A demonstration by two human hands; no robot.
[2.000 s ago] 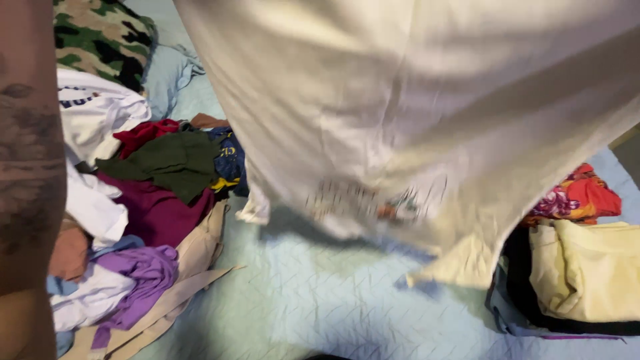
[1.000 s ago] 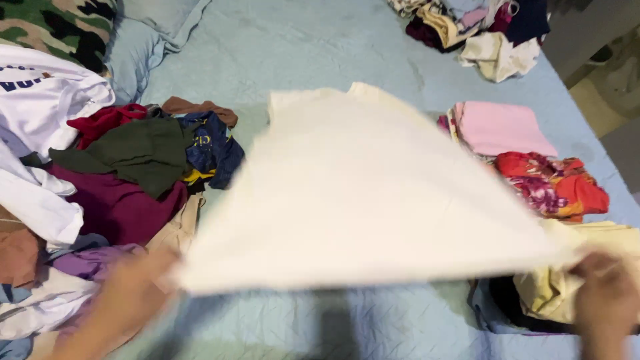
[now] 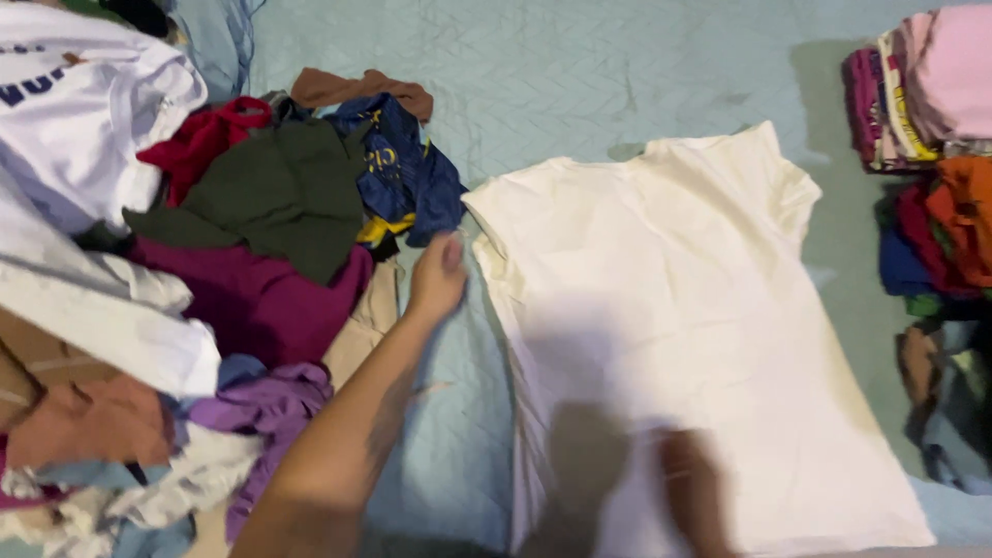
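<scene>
A white T-shirt [image 3: 682, 310] lies spread out on the light blue bedspread, its neck and sleeves at the far side and its hem near me. My left hand [image 3: 440, 275] is just left of the shirt's left sleeve, with its fingers curled; whether it touches or grips the fabric does not show. Over the lower middle of the shirt is my right hand [image 3: 690, 484], blurred, so its fingers and any contact with the cloth cannot be made out.
Loose clothes fill the left side, among them a dark green garment [image 3: 287, 194], a maroon one [image 3: 263, 302] and a purple one [image 3: 271, 399]. Folded clothes stand at the right, with a pink one [image 3: 957, 74] on top and an orange garment [image 3: 969, 217] nearer. Light blue bedspread [image 3: 542, 62] shows between.
The white shirt, hanging two seconds ago and stretched between both hands one second ago, now lies flat on the bed. My right hand has moved from its corner to over the shirt's lower middle.
</scene>
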